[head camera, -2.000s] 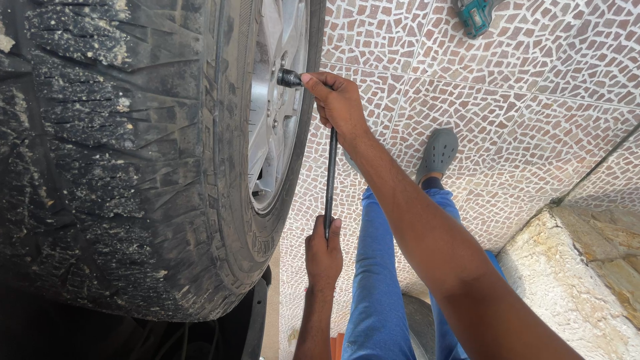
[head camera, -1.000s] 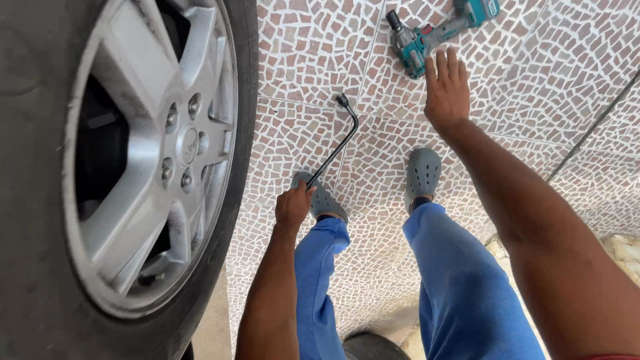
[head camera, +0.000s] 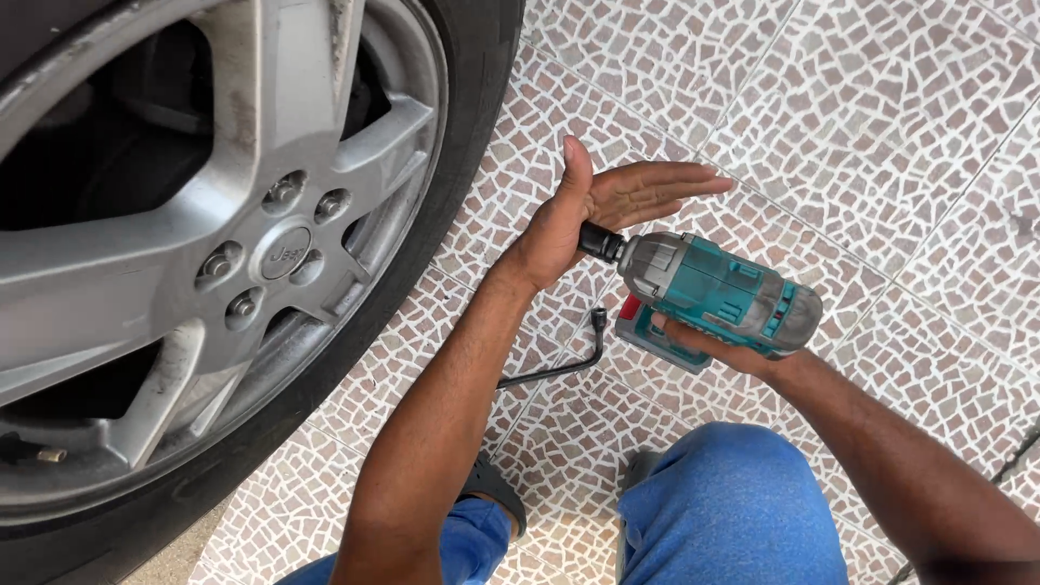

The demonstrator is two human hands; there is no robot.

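Note:
My right hand [head camera: 723,345] grips the handle of a teal and grey cordless impact wrench [head camera: 723,284]. A black socket [head camera: 601,241] on its nose points left, against the palm side of my left hand [head camera: 585,199]. That hand is spread, thumb up and fingers stretched to the right, not closed on anything. To the left stands a silver alloy wheel [head camera: 187,219] in its black tyre [head camera: 479,97]. Wheel bolts or nuts [head camera: 284,191] sit in recesses around the centre cap [head camera: 286,252]. An L-shaped lug wrench [head camera: 561,371] lies on the floor, partly hidden behind my left forearm.
The floor [head camera: 812,146] is tiled in an irregular mosaic pattern. My bent knee in blue trousers [head camera: 731,504] and a grey clog [head camera: 496,487] are below my hands. A valve stem [head camera: 49,455] shows at the wheel's lower left.
My right hand has picked up the impact wrench from the floor and brought it near the wheel. My left hand has let go of the lug wrench and moved to the socket.

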